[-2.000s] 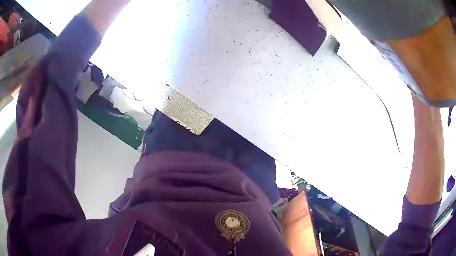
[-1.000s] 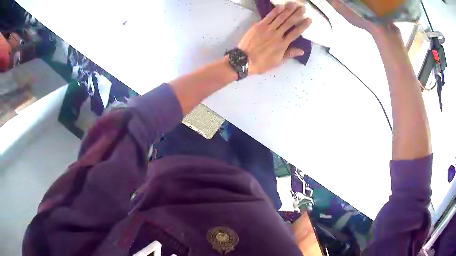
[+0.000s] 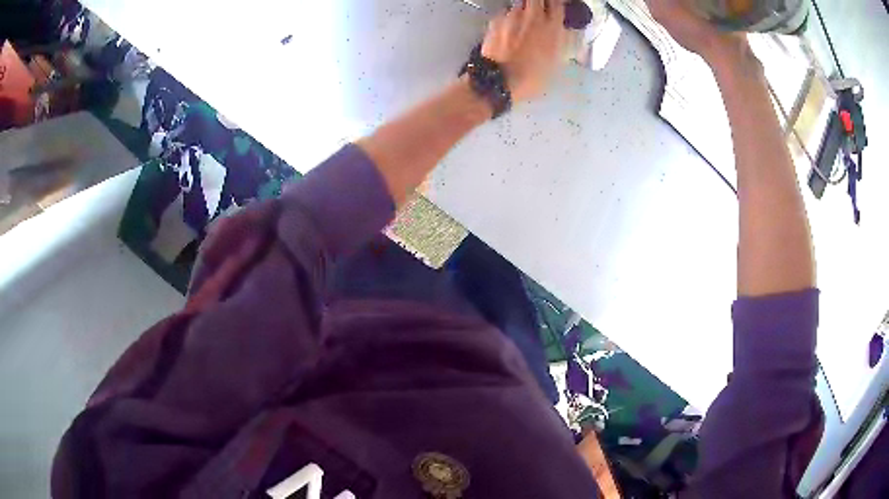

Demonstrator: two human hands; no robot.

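My left hand (image 3: 529, 44), with a dark wristwatch, is at the top edge over the table; its fingers are blurred and partly cut off. A small dark purple fabric part (image 3: 577, 13) and a white paper piece (image 3: 601, 44) show just right of it. My right hand (image 3: 694, 24) is at the cutting machine (image 3: 755, 12), of which only the grey underside of the body shows at the top edge. The fingers and the machine's base are hidden or out of view. A white paper marker (image 3: 687, 88) with thin lines and a dark curved edge lies between my arms.
The white table (image 3: 546, 205) slants across the view. A speckled yellow strip (image 3: 427, 230) is at its near edge. A black object with a red light (image 3: 846, 124) and a cord lie at right. Scraps (image 3: 585, 385) and a cardboard box edge (image 3: 597, 468) are below the table.
My left hand has come from the upper left onto the purple fabric, then moved up towards the top edge. The machine and my right hand have shifted up and left in view.
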